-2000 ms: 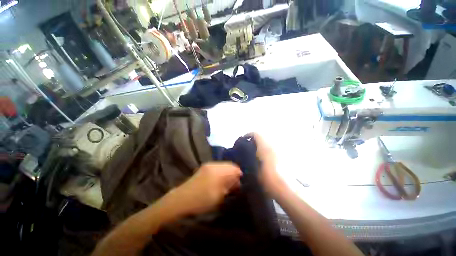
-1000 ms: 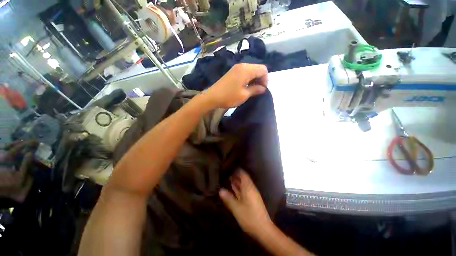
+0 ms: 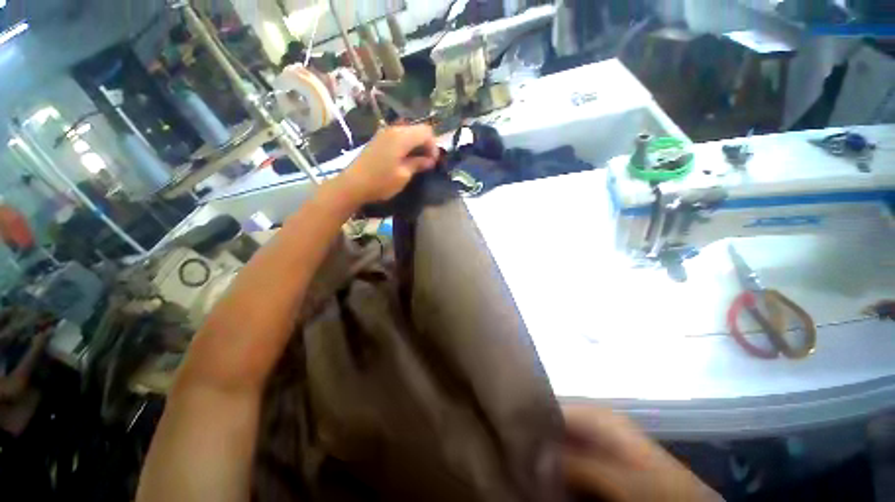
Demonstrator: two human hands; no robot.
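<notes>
The brown lining fabric (image 3: 471, 284) hangs in long folds from the upper middle down over the table's near edge. A dark navy edge (image 3: 432, 191) shows at its top. My left hand (image 3: 393, 162) is raised at the upper middle, its fingers closed on this navy edge. My right hand (image 3: 613, 451) is low, blurred, beside the fabric's lower right edge; its fingers are hidden or smeared, so its hold cannot be told.
The white sewing machine (image 3: 765, 216) stands at right, with a green ring tray (image 3: 662, 160) on top. Scissors (image 3: 770, 319) lie on its bed. More navy fabric (image 3: 530, 167) lies behind. A cream-coloured machine (image 3: 191, 279) stands at left.
My left hand has shifted left, still pinching the fabric's top. My right hand has moved right and down. More brown lining now faces me, where navy showed before.
</notes>
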